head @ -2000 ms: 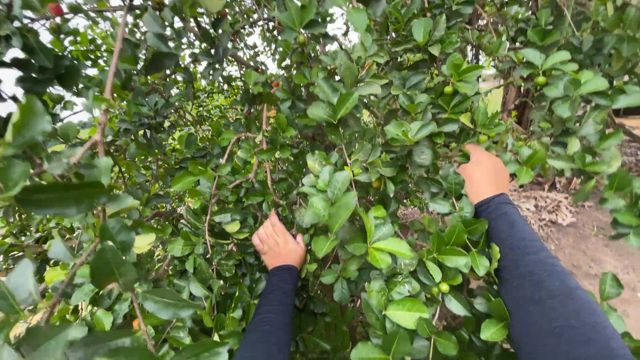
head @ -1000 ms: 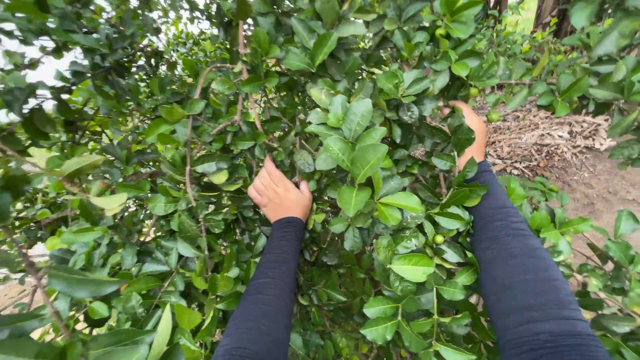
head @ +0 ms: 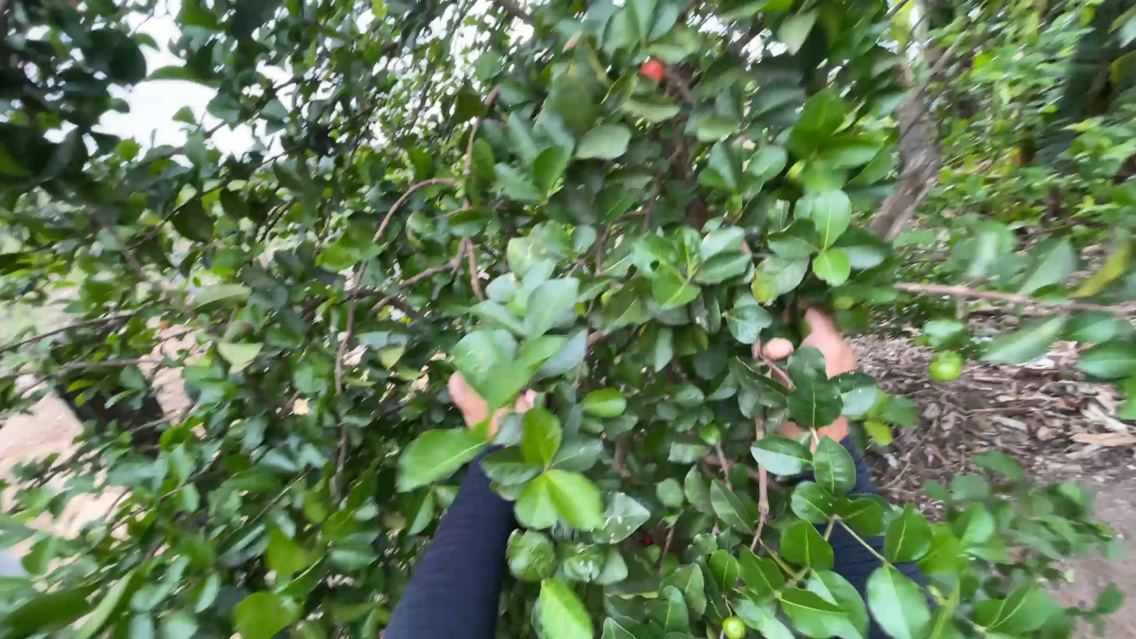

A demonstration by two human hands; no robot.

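Both arms, in dark sleeves, reach into a dense leafy fruit bush (head: 550,302). My left hand (head: 475,404) is mostly hidden behind leaves near the middle; its fingers cannot be made out. On the right, my right hand (head: 825,355) is among leaves and thin stems, its thumb beside a brown twig (head: 761,479); whether it grips anything is hidden. A red fruit (head: 652,69) hangs high in the foliage, above both hands. One green fruit (head: 946,366) hangs to the right of my right hand, and another small green fruit (head: 733,627) is at the bottom edge.
A curved bare branch (head: 390,213) runs through the leaves left of centre. A thin branch (head: 1003,293) juts in from the right. Behind it stand a tree trunk (head: 914,160) and ground covered with dry leaf litter (head: 1003,408). Bare soil shows at the lower right.
Both hands, plainly visible among the leaves before, are now partly covered by foliage. The view has shifted, bringing a red fruit and a trunk into sight.
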